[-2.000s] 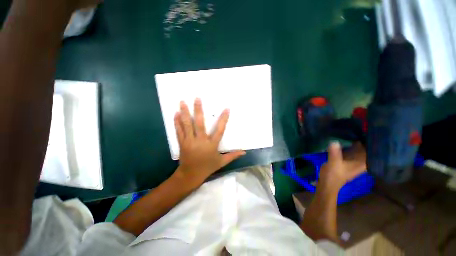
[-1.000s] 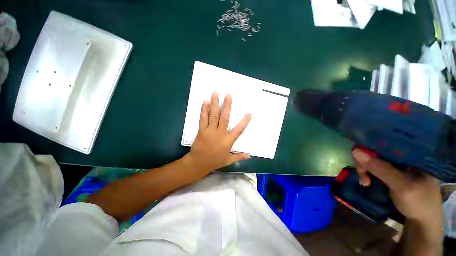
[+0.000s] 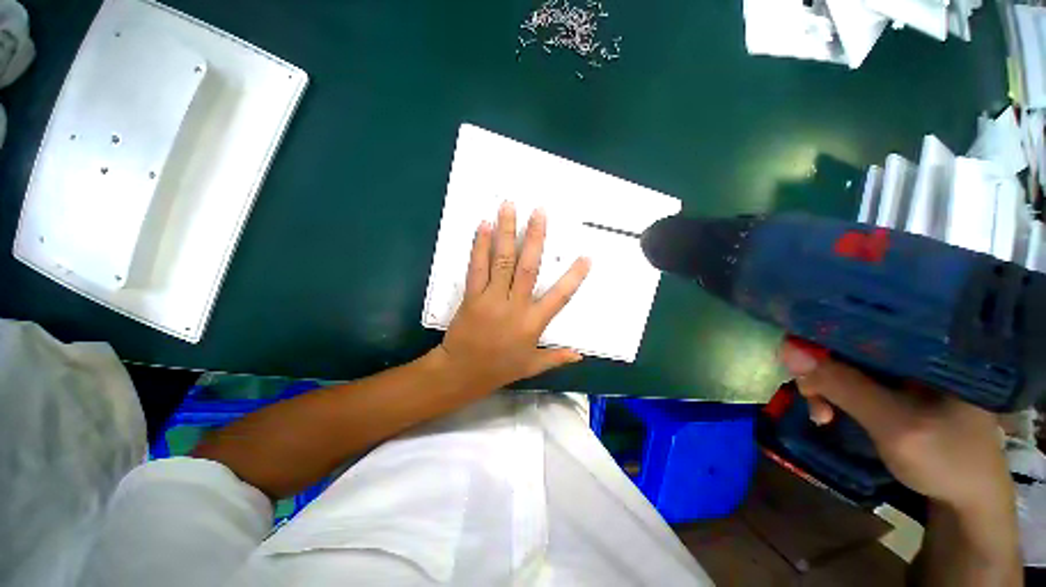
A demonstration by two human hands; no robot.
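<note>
A white flat panel (image 3: 608, 287) lies at the near edge of the green bench. My left hand (image 3: 500, 310) rests flat on it, fingers spread, holding nothing. My right hand (image 3: 906, 424) grips the handle of a dark blue cordless drill driver (image 3: 872, 298) at the right. The drill's black chuck is over the panel's right edge, and its thin dark bit points left above the panel. I cannot tell whether the bit touches the panel. A small dark hole shows near my left index finger.
A larger white housing (image 3: 247, 149) with a raised part lies at the left. Loose screws (image 3: 568, 29) lie scattered at the far side. White panels (image 3: 791, 29) overlap at the far right, and white layers (image 3: 935, 201) stand behind the drill. Blue stools (image 3: 700, 464) are below the bench edge.
The drill has swung from upright at the right to pointing left, then moved further left, so its bit reaches over the panel. My left hand stays on the panel.
</note>
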